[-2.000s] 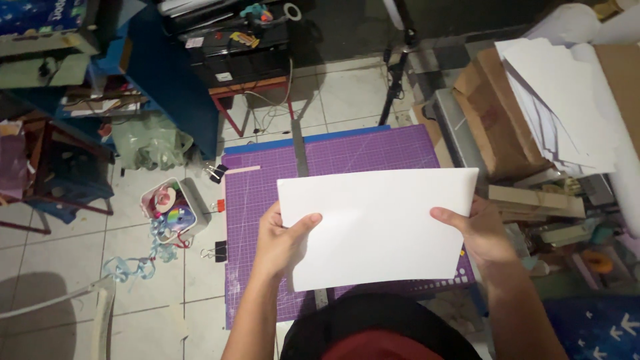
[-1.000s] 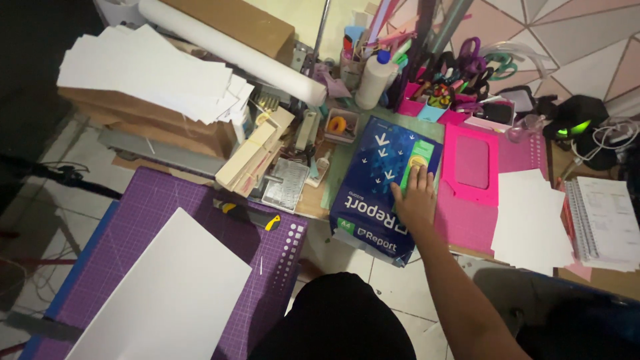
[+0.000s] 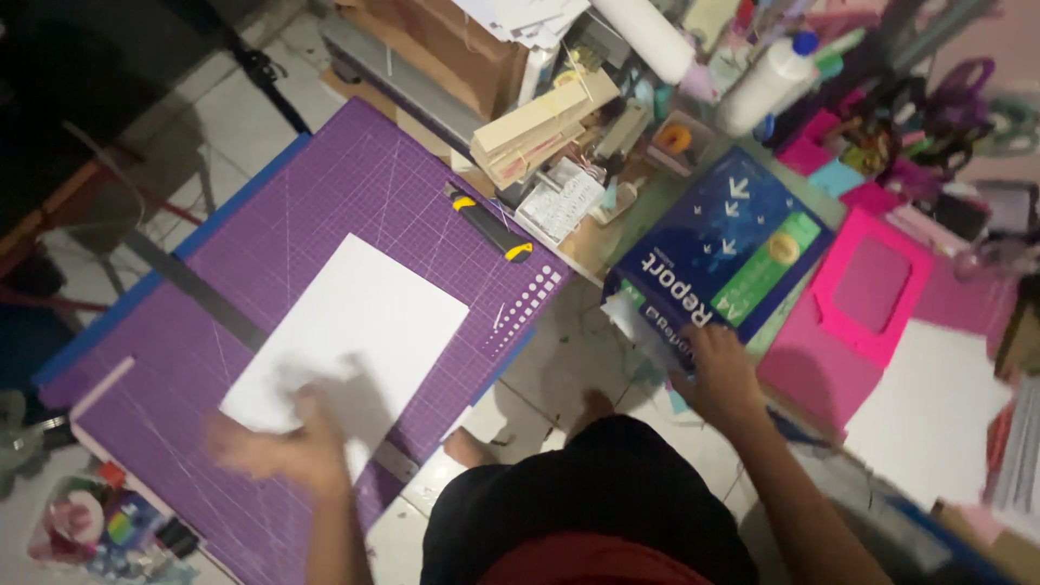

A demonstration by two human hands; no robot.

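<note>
White paper (image 3: 357, 325) lies on a purple cutting mat (image 3: 325, 187), across part of a metal ruler (image 3: 195, 288). My left hand (image 3: 284, 447), blurred, is over the paper's lower left corner with fingers spread; nothing shows in it. At the near end of a blue and green paper ream package (image 3: 707, 244) is my right hand (image 3: 719, 374), fingers bent against the wrapper. Whether it grips the wrapper cannot be made out. A black and yellow utility knife (image 3: 491, 227) rests near the mat's upper right edge.
A white glue bottle (image 3: 768, 85), wooden pieces (image 3: 544, 126) and an orange tape roll (image 3: 673, 140) stand behind the package. To the right are a pink frame (image 3: 873, 284) and white sheets (image 3: 930, 414). A basket of supplies (image 3: 97, 520) sits at the lower left.
Two seconds ago both my hands held the white paper above the mat; now it lies on the mat. My right hand has moved from the package's top to its near end. My left hand has come into view.
</note>
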